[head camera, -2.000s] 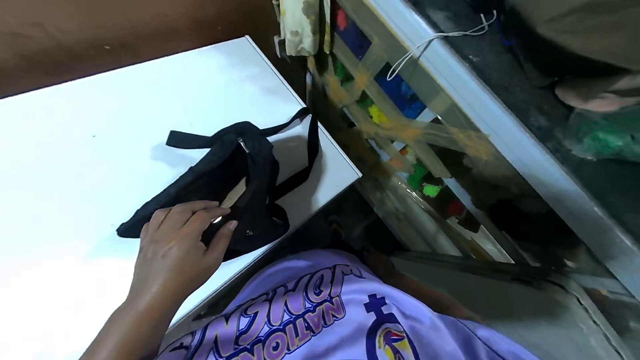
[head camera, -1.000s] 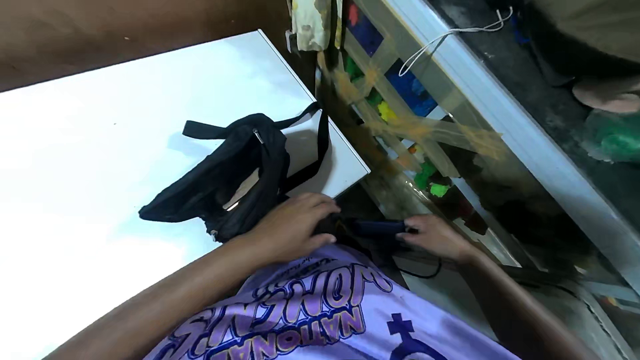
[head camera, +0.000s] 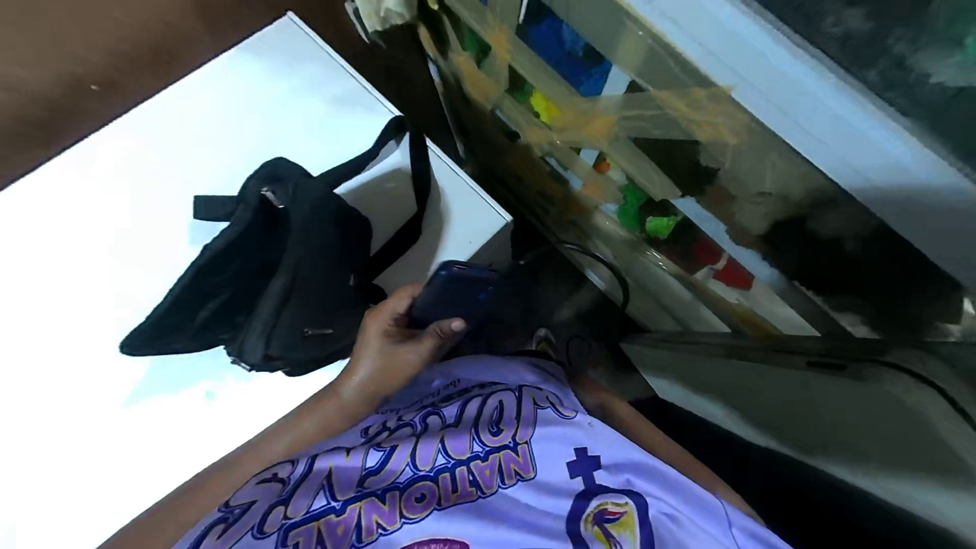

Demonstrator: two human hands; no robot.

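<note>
My left hand (head camera: 400,339) grips a dark smartphone (head camera: 454,297), with the thumb along its near edge, just off the white table's edge. Beside that hand a black fabric bag (head camera: 320,267) with zips lies unzipped on the white table (head camera: 206,107); its strap (head camera: 415,183) loops over the table corner. The right forearm (head camera: 656,435) reaches down past the purple printed shirt, and my right hand is hidden behind the shirt.
To the right stands a glass display case (head camera: 686,175) patched with brown tape, with coloured items inside. A black cable (head camera: 610,267) curves down beside it. A brown wall (head camera: 137,53) borders the table's far side. A pale panel (head camera: 801,396) stands at the lower right.
My left hand was at the bag's opening, then over my lap; now it holds the phone. My right hand, in view a second ago holding a dark object, has dropped out of sight.
</note>
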